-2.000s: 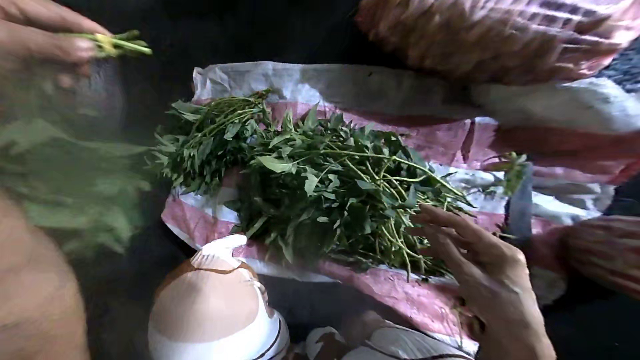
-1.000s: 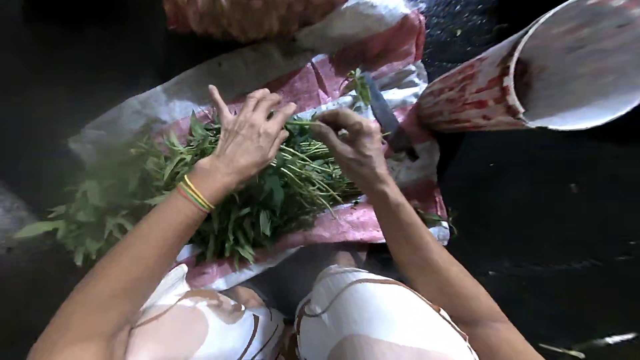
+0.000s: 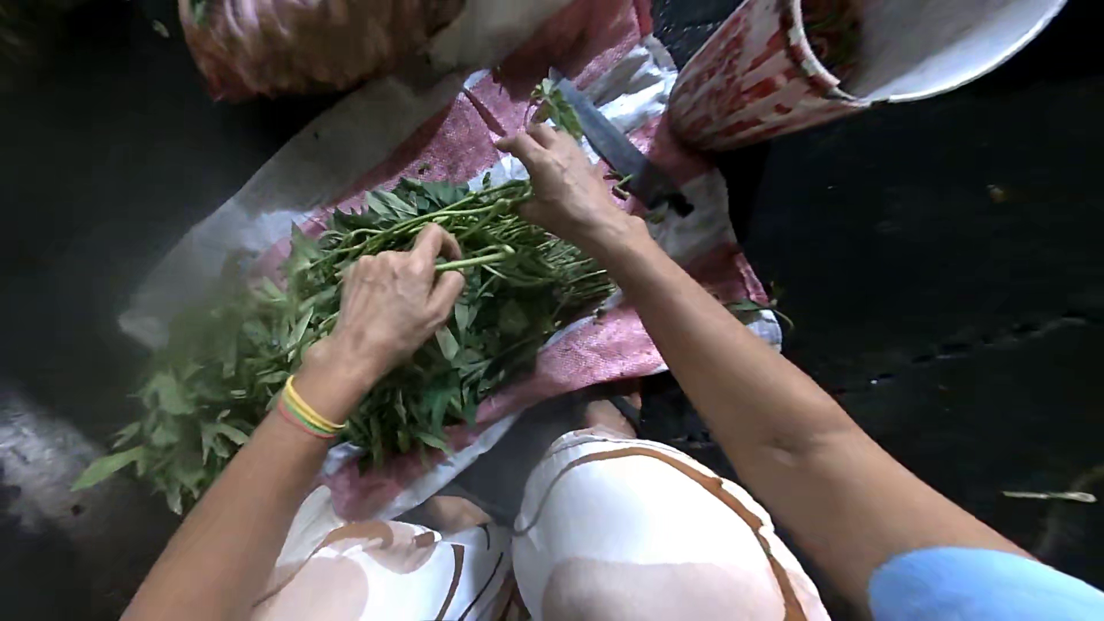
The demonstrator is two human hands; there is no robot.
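My left hand (image 3: pixel 392 297), rubber bands round its wrist, pinches cut green stems between thumb and fingers, over the middle of the heap. Leafy green stalks (image 3: pixel 483 328) lie piled under both hands, their leaves mostly to the left and stem ends to the right. My right hand (image 3: pixel 565 185) is at the upper stem ends, fingers bent and spread; whether it holds a stem is hidden. Just right of it a knife (image 3: pixel 617 142) lies on the pink and white woven sack (image 3: pixel 595 349), beside a small leafy sprig (image 3: pixel 559 108).
A red and white bucket (image 3: pixel 733 86) lies tilted at the upper right, some plant bits inside. A full reddish mesh sack (image 3: pixel 302 43) sits at the upper left. My knees in patterned white cloth (image 3: pixel 647 517) are at the near edge. Dark wet floor (image 3: pixel 931 259) surrounds the sack.
The left hand, out at the left with a small bunch two seconds ago, is over the heap. Since one second ago the right hand has moved away from the left. The view has shifted.
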